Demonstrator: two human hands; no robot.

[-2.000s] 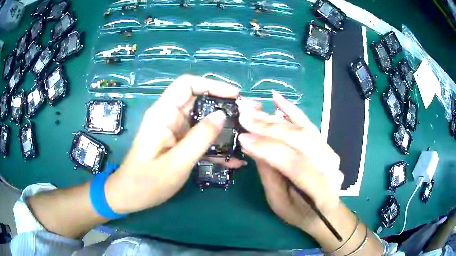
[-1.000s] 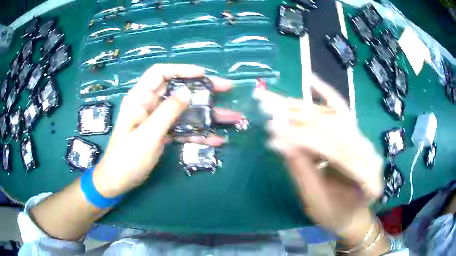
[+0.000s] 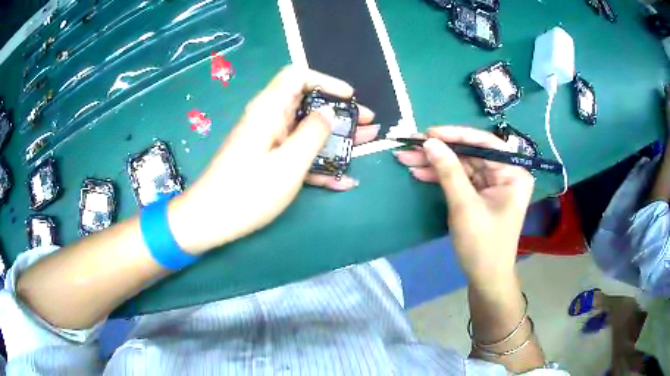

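Note:
My left hand [image 3: 268, 150], with a blue strap at the wrist, holds a black device unit [image 3: 334, 139], its silvery electronics facing up and my thumb over its upper left part. My right hand [image 3: 477, 183] holds dark tweezers [image 3: 492, 153] between thumb and fingers, like a pen. The tweezers' tip is at the near end of the black strip sheet [image 3: 343, 55], by its cream edge, to the right of the unit and apart from it. Whether a small part is at the tip cannot be told.
Clear blister tray [image 3: 139, 70] at upper left. Two red-pink scraps [image 3: 198, 122] lie beside it. Several units [image 3: 154, 173] lie left, others [image 3: 496, 87] right. A white box [image 3: 552, 59] with a white lead is at upper right. Another person's sleeve [image 3: 638, 213] shows at the right edge.
The view has swung right. My right hand, blurred before, now holds the tweezers out at the strip sheet's near end. My left hand still holds the unit, now close to the strip.

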